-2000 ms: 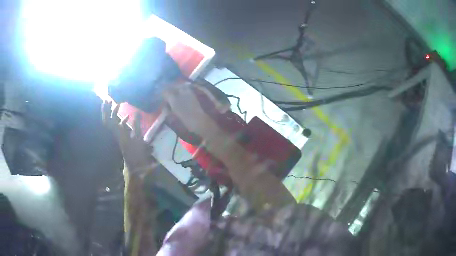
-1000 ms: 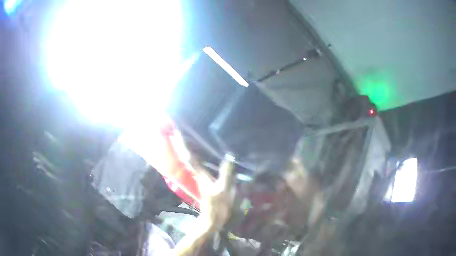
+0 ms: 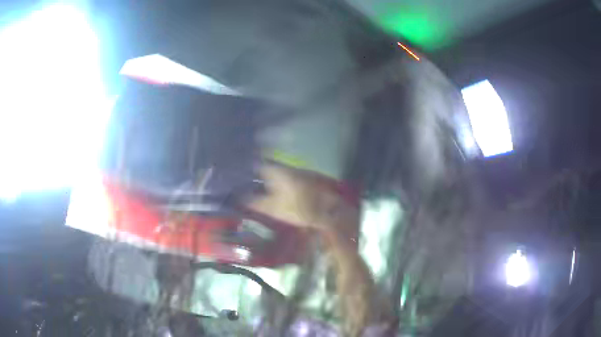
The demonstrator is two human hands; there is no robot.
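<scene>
The picture is strongly blurred. A large dark rectangular lamp unit [image 3: 188, 141] is at centre left, in front of a red fixture [image 3: 155, 227] with white edges. My right hand [image 3: 290, 194] is at the unit's lower right side, its fingers on the edge and partly lost in blur. My left hand [image 3: 191, 194] shows only as a faint smear at the unit's lower edge; its fingers cannot be made out.
A blinding white light [image 3: 46, 99] fills the upper left. A white side table [image 3: 224, 289] with a dark cable lies below the fixture. A bright window-like panel [image 3: 487, 118] and a small bright lamp [image 3: 517, 268] are at the right. A green glow is at the top.
The view has turned, and the glaring light has shifted left. The dark unit now appears further left and more level, with the red fixture below it. My right hand appears further left.
</scene>
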